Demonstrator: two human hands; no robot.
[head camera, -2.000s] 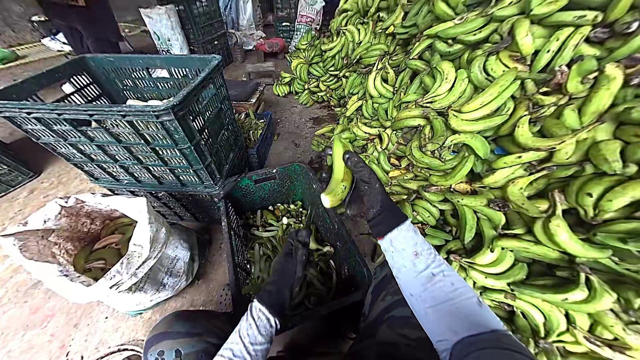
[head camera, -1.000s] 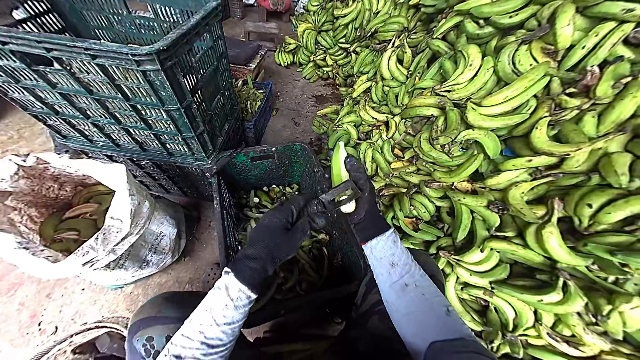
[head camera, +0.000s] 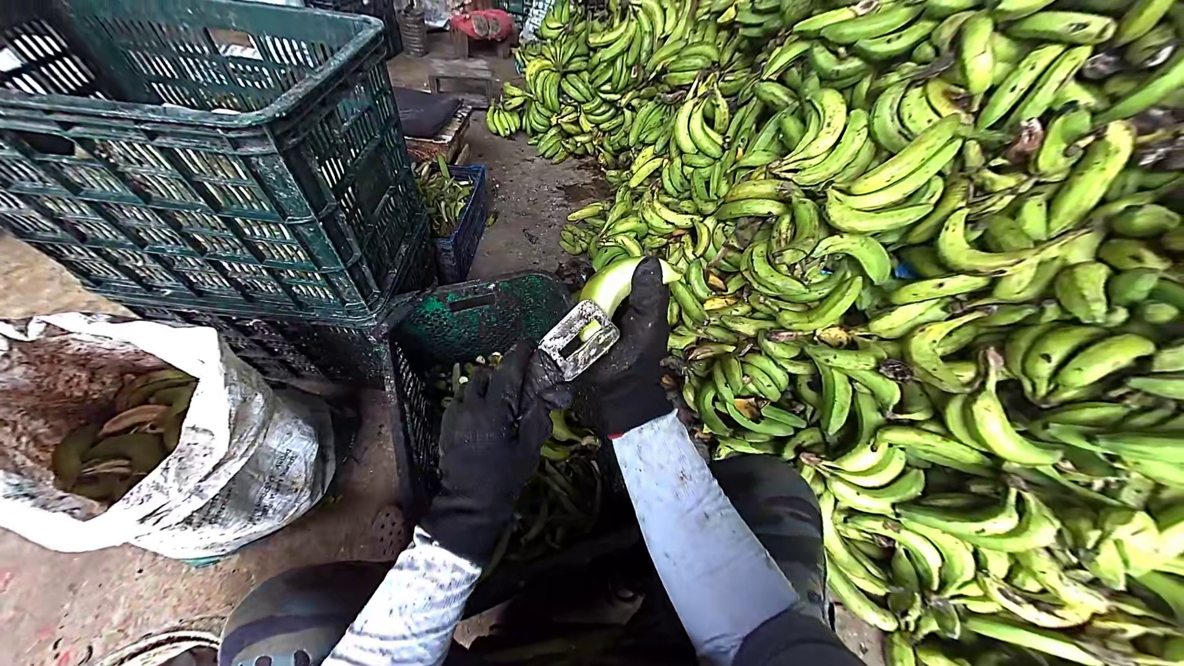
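Note:
My left hand (head camera: 495, 435), in a black glove, is closed on the handle of a metal peeler (head camera: 579, 340), whose flat slotted head lies against a pale, partly peeled plantain (head camera: 614, 285). The handle is mostly hidden by the fingers. My right hand (head camera: 638, 356), also gloved in black, grips this plantain from the right, its thumb along the top. Under both hands stands a dark green plastic crate (head camera: 490, 310) with strips of green peel (head camera: 562, 490) in it.
A large heap of green plantains (head camera: 888, 203) fills the right side. Stacked green crates (head camera: 199, 199) stand at left, with a white woven sack (head camera: 268, 462) of plantains in front. Beyond the peel crate is a blue crate (head camera: 462, 227) of peel-like pieces.
My left hand has come up from over the peel crate to the plantain, bringing the peeler against it. The view has shifted somewhat.

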